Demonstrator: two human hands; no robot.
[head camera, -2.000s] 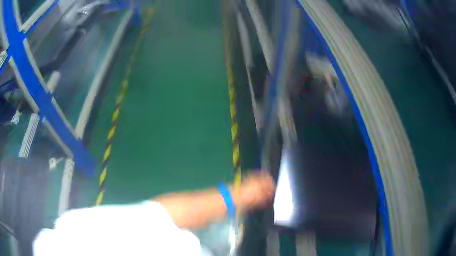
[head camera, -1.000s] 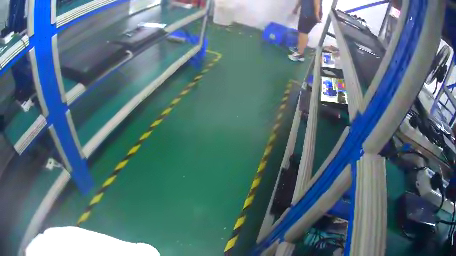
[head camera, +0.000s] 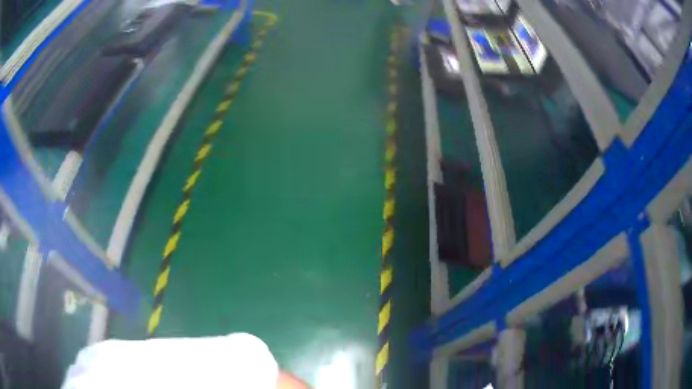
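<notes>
No hand is in view. A white sleeve or shirt part (head camera: 178, 361) shows at the bottom edge, with a small patch of bare arm (head camera: 292, 381) beside it, cut off by the edge. On the right rack, lit panels with blue and yellow colours (head camera: 501, 49) show near the top. A dark slab with a reddish-brown part (head camera: 464, 224) lies lower on that rack. On the left rack a dark, flat, laptop-like slab (head camera: 87, 99) lies on a shelf. The picture is blurred.
A green floor aisle (head camera: 281, 190) runs ahead between yellow-black tape lines. Blue and pale grey rack frames stand on the left (head camera: 45, 220) and right (head camera: 561, 262). Blurred cable-like clutter (head camera: 611, 327) shows low on the right rack.
The view has tilted down; the person at the far end is out of view. The arm with the blue wristband, seen two seconds ago, now shows only as a small skin patch at most.
</notes>
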